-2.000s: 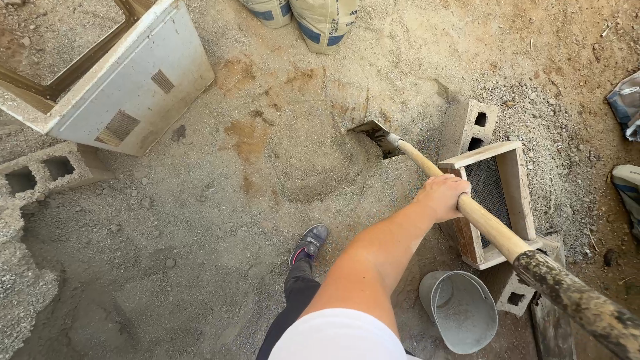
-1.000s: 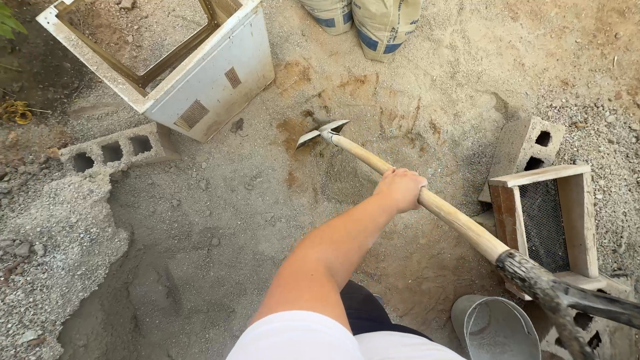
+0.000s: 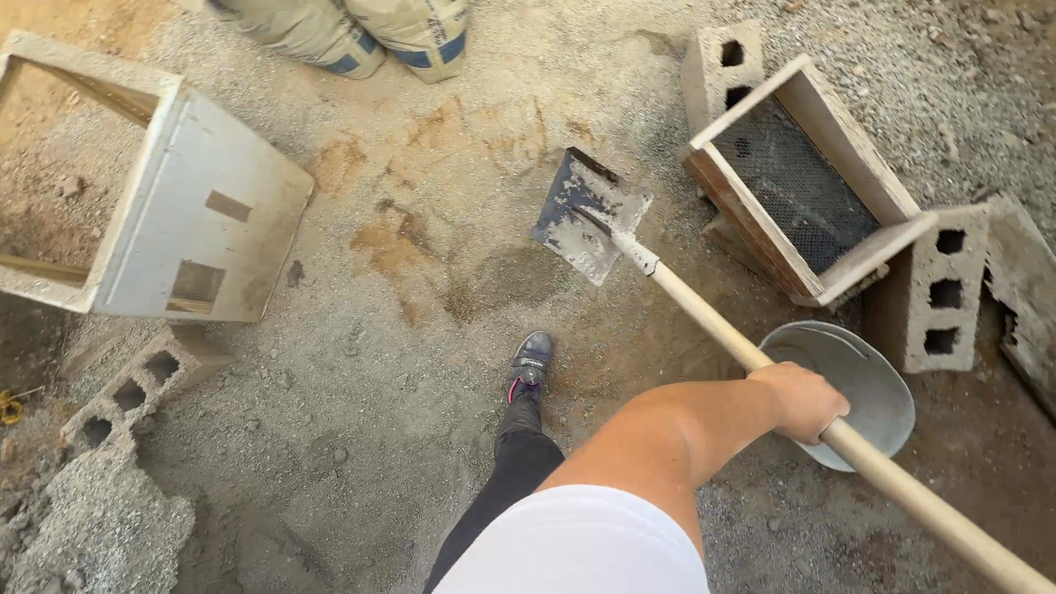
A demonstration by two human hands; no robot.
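My left hand [image 3: 799, 403] is closed around the pale wooden handle of a shovel [image 3: 709, 323]. The handle runs down to the lower right edge, past a grey bucket [image 3: 866, 396] that lies partly behind my hand. At the upper left end of the handle, the square metal blade [image 3: 590, 213] shows its broad face, smeared with light grey material. The blade is over or on the sandy ground; contact is unclear. To its right, a wooden-framed mesh sieve [image 3: 804, 186] rests tilted on concrete blocks. My right hand is out of view.
A white plastic casing [image 3: 206, 206] stands at the left, near a hollow concrete block [image 3: 153, 384] and a grey mortar-like heap [image 3: 103, 516]. Filled sacks [image 3: 412, 33] stand at the top. Another hollow block [image 3: 945, 289] is beside the bucket. My shoe [image 3: 532, 355] is below the blade.
The blade has turned from nearly edge-on to broad face showing and has moved away from the ochre ground patches, toward the sieve. My left hand still grips the handle. The view has shifted.
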